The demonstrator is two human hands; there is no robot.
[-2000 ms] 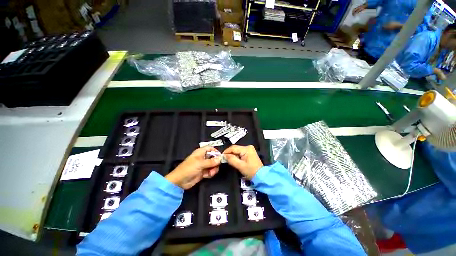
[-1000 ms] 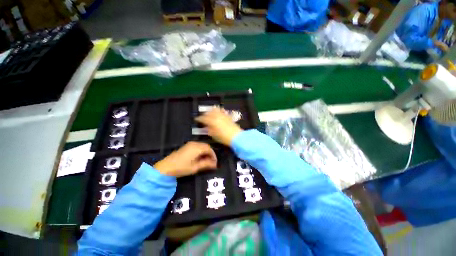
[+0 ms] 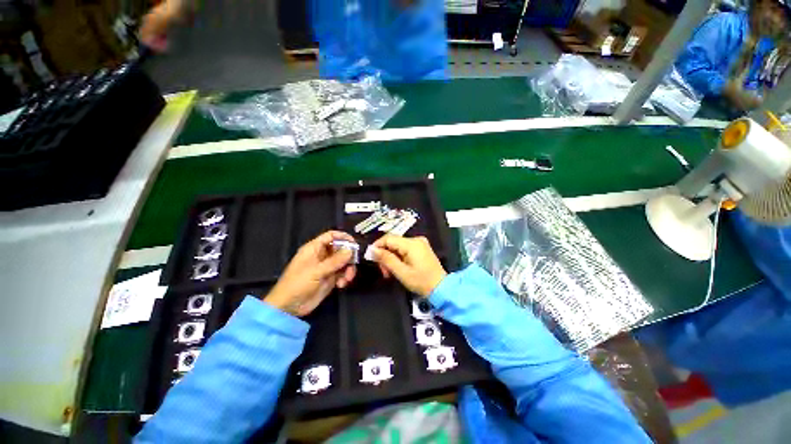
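My left hand (image 3: pixel 312 276) is over the middle of the black compartment tray (image 3: pixel 330 408), with a small silvery piece (image 3: pixel 347 249), apparently a square module, between thumb and fingers. My right hand (image 3: pixel 409 263) is just beside it, pinching the end of a small pale piece (image 3: pixel 373 252), apparently a strip part. The two pieces are close together; the fingers partly hide them. Loose strip parts (image 3: pixel 388 220) lie in the pocket beyond my right hand. Square modules with dark round centres sit in the left pockets (image 3: pixel 199 303) and front pockets (image 3: pixel 376 370).
A joined piece (image 3: pixel 527 163) lies on the green belt. Bagged strips (image 3: pixel 572 269) are right of the tray, a desk fan (image 3: pixel 683 224) farther right. A plastic bag of parts (image 3: pixel 321 113) lies behind. Stacked trays (image 3: pixel 69 139) stand far left. People in blue stand across the belt.
My right hand has come back from the strip pocket to my left hand. One module has gone from the front middle pocket, and one strip from the strip pocket. A person across the belt has moved left.
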